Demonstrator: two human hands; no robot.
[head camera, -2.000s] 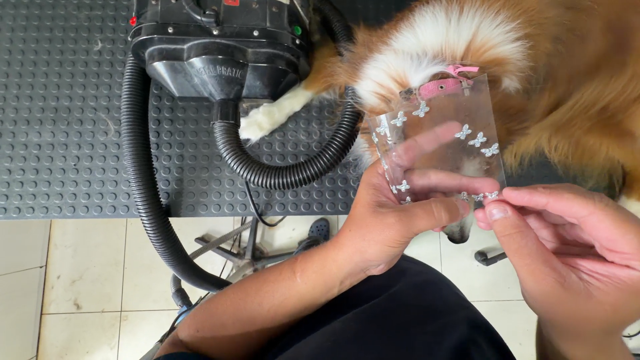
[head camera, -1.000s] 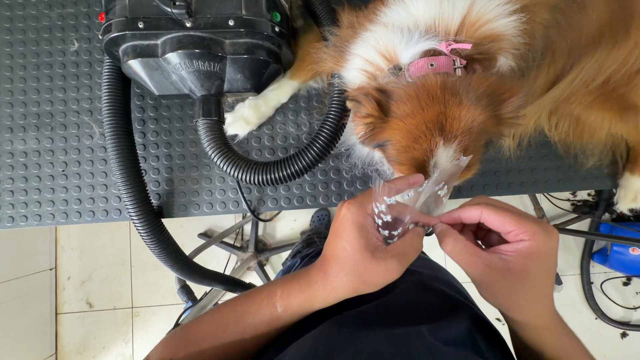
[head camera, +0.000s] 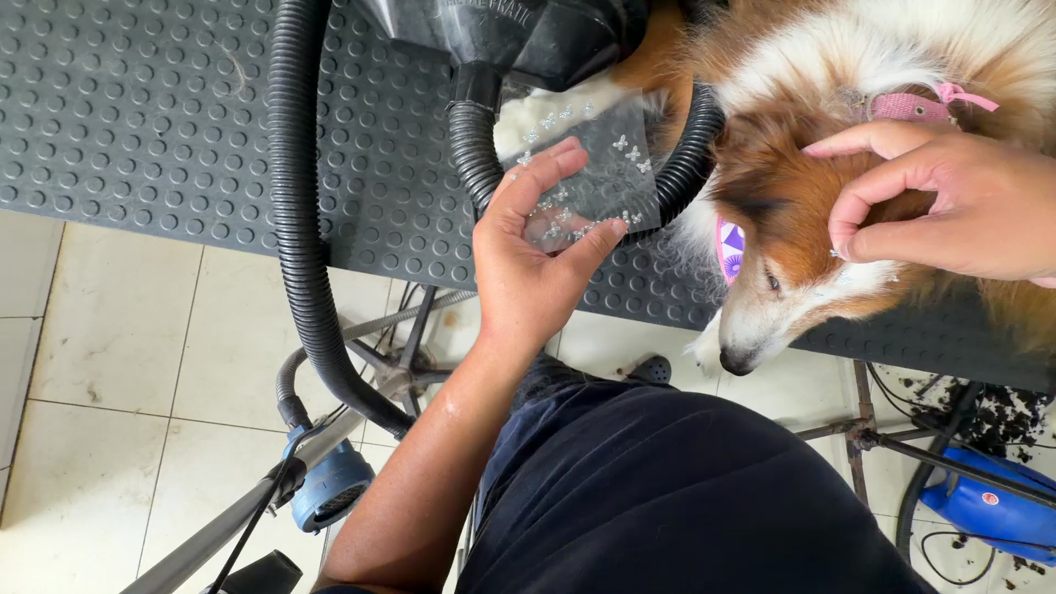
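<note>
My left hand (head camera: 536, 239) holds a clear plastic sheet (head camera: 606, 165) dotted with small silver butterfly stickers, over the black hose beside a white dog paw (head camera: 528, 124). At the right, a brown and white dog (head camera: 792, 198) lies on the table with its head at the edge. It wears a pink collar (head camera: 907, 107) and a patterned purple and pink piece (head camera: 730, 247) at the neck. My right hand (head camera: 932, 198) is over the dog's head, thumb and forefinger pinched on a tiny butterfly sticker (head camera: 836, 253). More small stickers lie along the white stripe of its face.
A black pet dryer (head camera: 528, 33) with a ribbed hose (head camera: 297, 165) sits on the studded rubber grooming table (head camera: 165, 124). Below are metal stand legs (head camera: 404, 355), a light blue blower (head camera: 330, 483), a blue machine (head camera: 982, 503) and dark hair clippings (head camera: 998, 421) on the tiles.
My hands, together at the sheet before, are apart: the left has moved left with the sheet, the right to the dog's head. The dog's head has turned, showing its face from the side.
</note>
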